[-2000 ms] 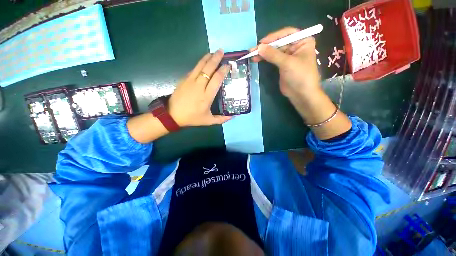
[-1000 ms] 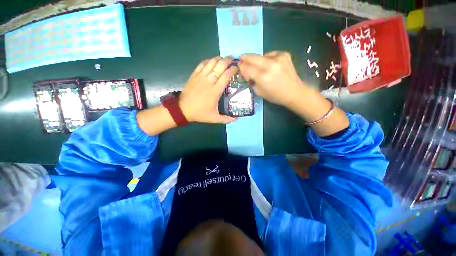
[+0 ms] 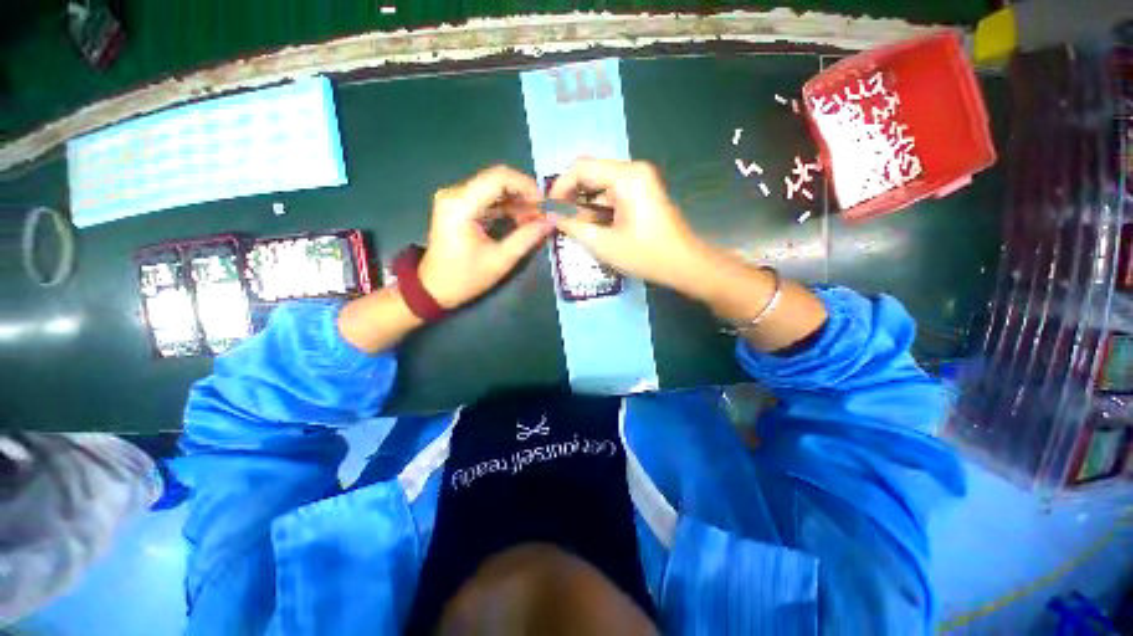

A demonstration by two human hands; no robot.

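Observation:
My left hand [image 3: 478, 242] and my right hand [image 3: 640, 230] meet fingertip to fingertip above the top of an open phone housing. Both pinch a small greyish piece [image 3: 558, 208], too small and blurred to name surely. The phone housing [image 3: 586, 273] has a dark rim and a bright circuit board showing; its upper part is hidden under my hands. It lies on the long pale blue sticker strip [image 3: 613, 333], which has grey pieces near its far end. The tweezers cannot be made out.
Several open phone housings [image 3: 218, 298] lie at left. A wider pale blue sheet [image 3: 205, 152] is at upper left, with a pale ring [image 3: 50, 246] beside it. A red bin [image 3: 957, 124] of white pieces stands at right, loose ones beside it. Clear trays [image 3: 1056, 273] are at the right edge.
The white tweezers, earlier in my right hand, no longer show. My left hand has left the phone's side and risen to meet my right fingertips. The view has shifted slightly.

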